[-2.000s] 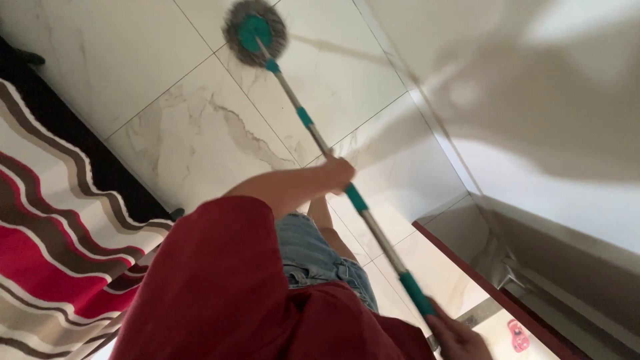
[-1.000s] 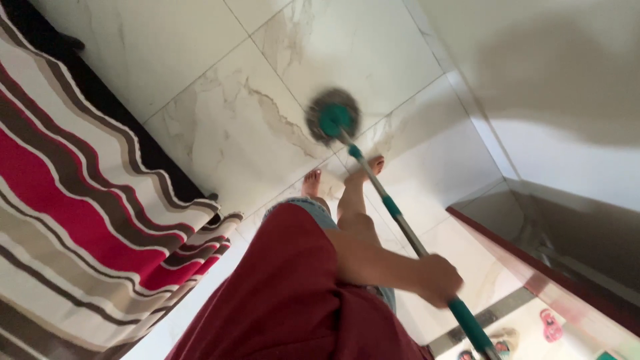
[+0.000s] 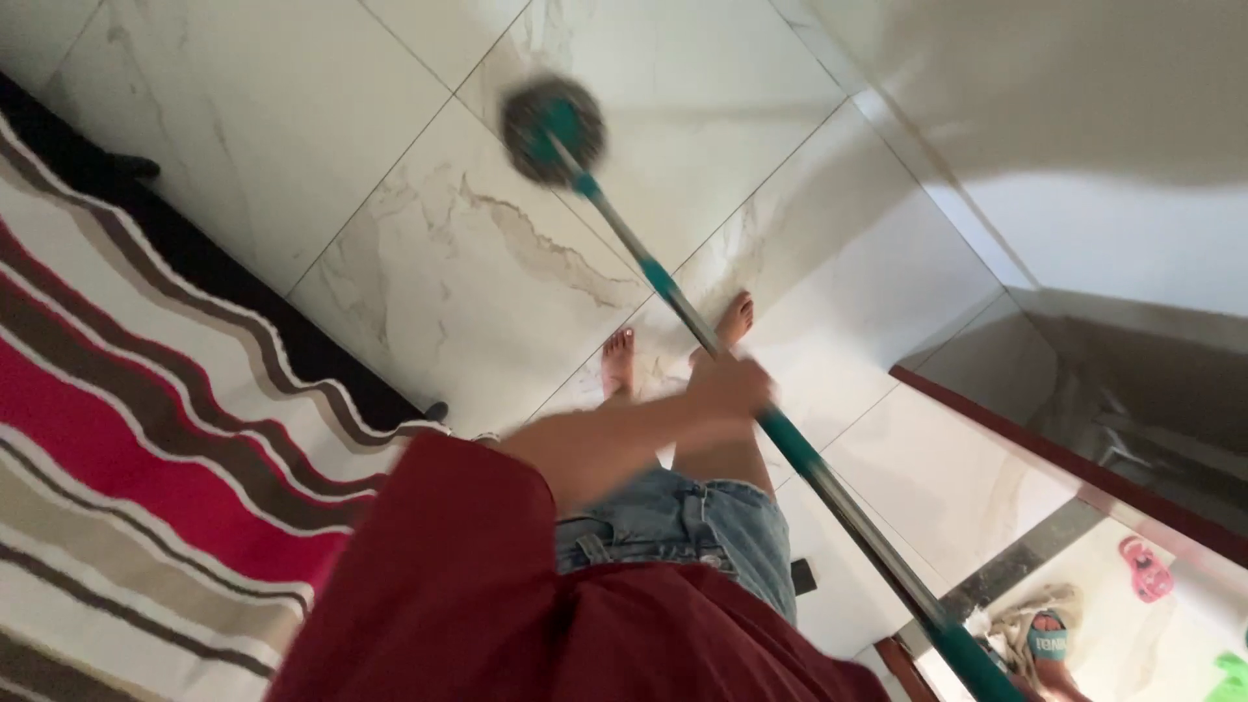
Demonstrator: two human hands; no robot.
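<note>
My left hand (image 3: 731, 390), slightly blurred, is closed around the metal and teal pole of a mop (image 3: 882, 546), near the middle of the picture. The pole slants from the lower right up to a round mop head (image 3: 553, 130) with grey fringe and a teal centre, blurred over the marble-look floor tiles (image 3: 409, 263). A dark red sleeve covers my left upper arm. The pole's upper end, with a teal grip, runs out of the bottom edge. My right hand is not in view.
My bare feet (image 3: 619, 361) are behind the mop head. Striped cloth (image 3: 175, 439) hangs along the left by a black edge. A white wall (image 3: 1102, 234) and dark red panel edge (image 3: 1033, 444) lie right. Beyond a dark floor strip (image 3: 1019, 561) are another person's slippered foot (image 3: 1048, 634) and pink footwear (image 3: 1146, 568).
The mop head came nearer my feet, then moved away again and to the left. My left hand stays on the pole. My right hand, seen on the pole's upper end two seconds ago, has left the view.
</note>
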